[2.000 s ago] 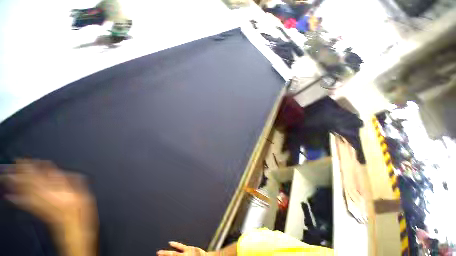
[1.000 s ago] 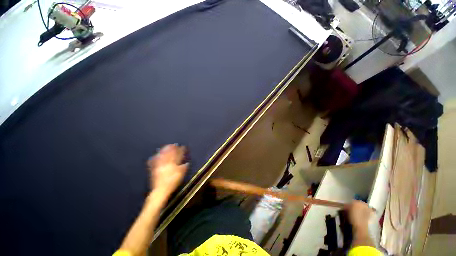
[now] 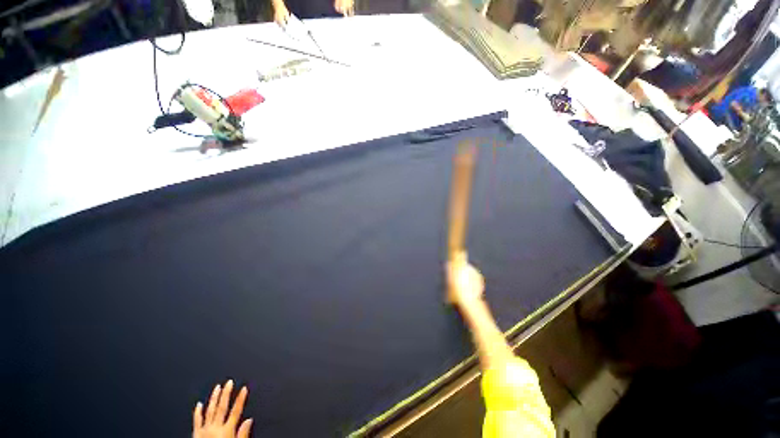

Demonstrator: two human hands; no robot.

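Observation:
Dark navy fabric (image 3: 299, 274) lies flat over much of the table, with small wrinkles near its far right corner. A thin yellow selvedge (image 3: 445, 373) runs along its near edge. My right hand (image 3: 464, 281) is shut on one end of a brown wooden ruler (image 3: 460, 201), which is blurred and extends away over the fabric. My left hand (image 3: 222, 414) rests palm down on the fabric at the bottom edge, fingers spread, partly cut off. A grey metal bar (image 3: 601, 225) lies at the fabric's right end.
A corded cutter (image 3: 209, 114) stands on the white table (image 3: 103, 158) beyond the fabric, beside a red item (image 3: 245, 101). A thin dark rod (image 3: 295, 51) and folded grey-olive cloth (image 3: 505, 53) lie on the far side. Another person's hands show at the top. Dark cloth lies low right.
The ruler, held beyond the table's near edge a second ago, is now over the fabric in my right hand. My left hand is lower in the picture. The view has turned toward the table's far side.

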